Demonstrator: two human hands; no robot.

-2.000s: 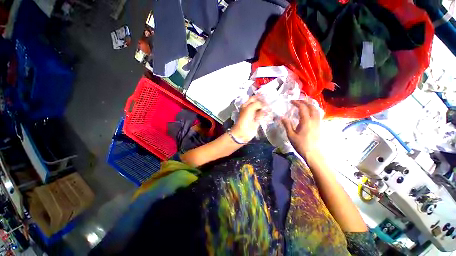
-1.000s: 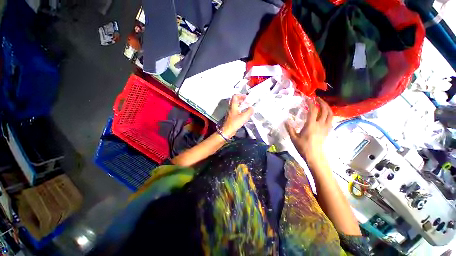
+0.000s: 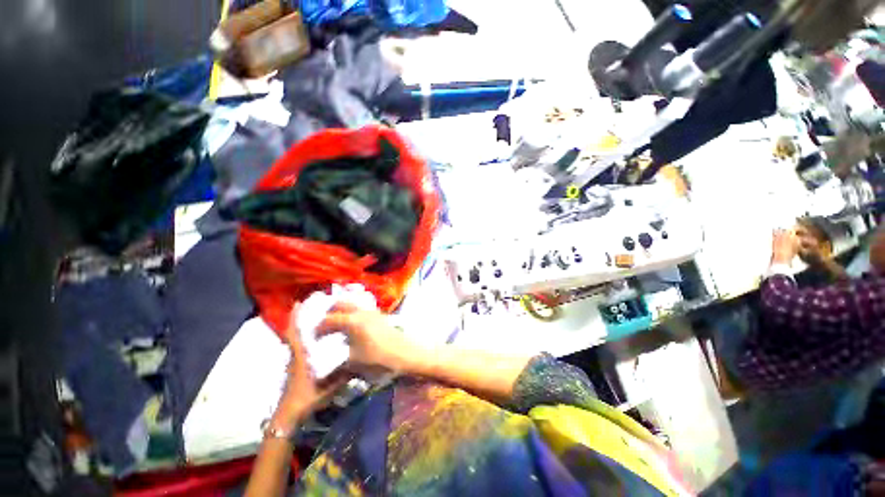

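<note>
My left hand [image 3: 303,386] and my right hand [image 3: 371,335] are together at the table's near edge, both closed around a bunch of crumpled white pieces [image 3: 325,335]. The bunch is overexposed, so single pieces cannot be told apart. Just beyond it stands the open red plastic bag [image 3: 277,260], its near side close behind my hands. Inside the bag lies a dark green-black cloth bundle [image 3: 325,206] with a small white tag [image 3: 356,209].
The white sewing machine [image 3: 592,252] lies right of the bag. Grey fabric panels [image 3: 209,311] are at the left. A dark plastic bag [image 3: 126,160], a cardboard box [image 3: 272,44] and blue plastic [image 3: 374,12] are farther off. Another person's checked sleeve [image 3: 805,330] is at the right.
The view has swung to the right, so the machine and another person show more. My hands have come together and gathered the spread white pieces into a compact bunch.
</note>
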